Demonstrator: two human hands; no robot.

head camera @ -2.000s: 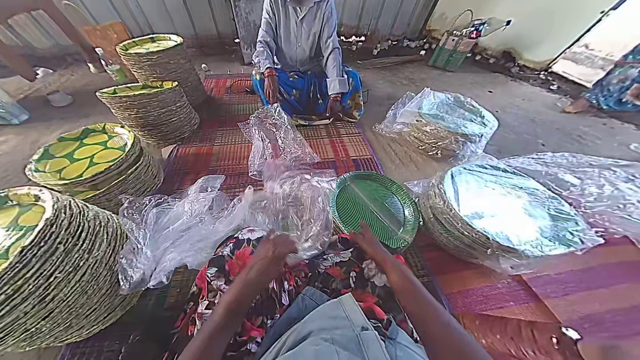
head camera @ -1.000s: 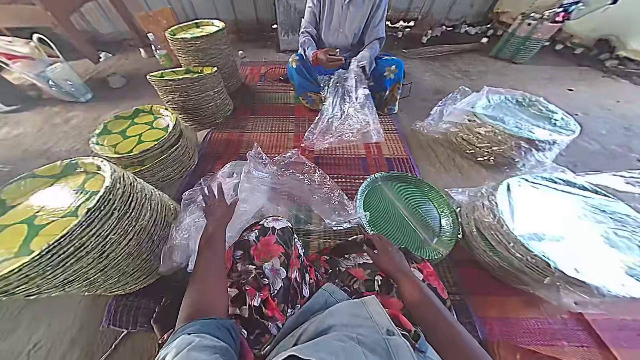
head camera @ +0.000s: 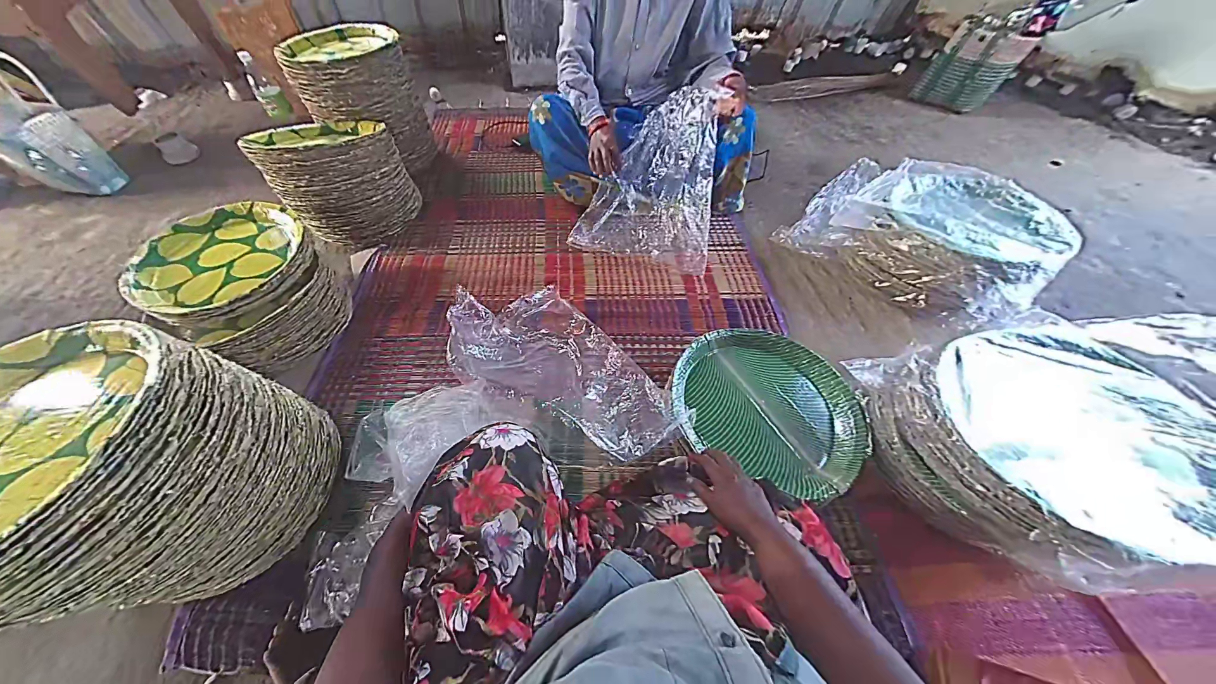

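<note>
My right hand rests on my floral-covered leg at the lower left rim of a green plate with a ridged, leaf-like pattern. Its fingers look apart and nothing shows in them; whether they touch the rim is unclear. My left forearm reaches down beside my other knee, and the knee hides the left hand. Crumpled clear plastic bags lie in front of my knees, one touching the plate's left edge. Across the woven mat, a seated person holds up another clear plastic bag.
Several tall stacks of plates with a yellow-green pattern line the left side. Two plastic-wrapped stacks stand on the right. A bottle and a bag are at the back left, a woven basket at the back right.
My left hand has moved from the plastic bag down behind my knee. My right hand stays by the plate. The other person's bag, earlier on the mat, is now lifted and spread between their hands.
</note>
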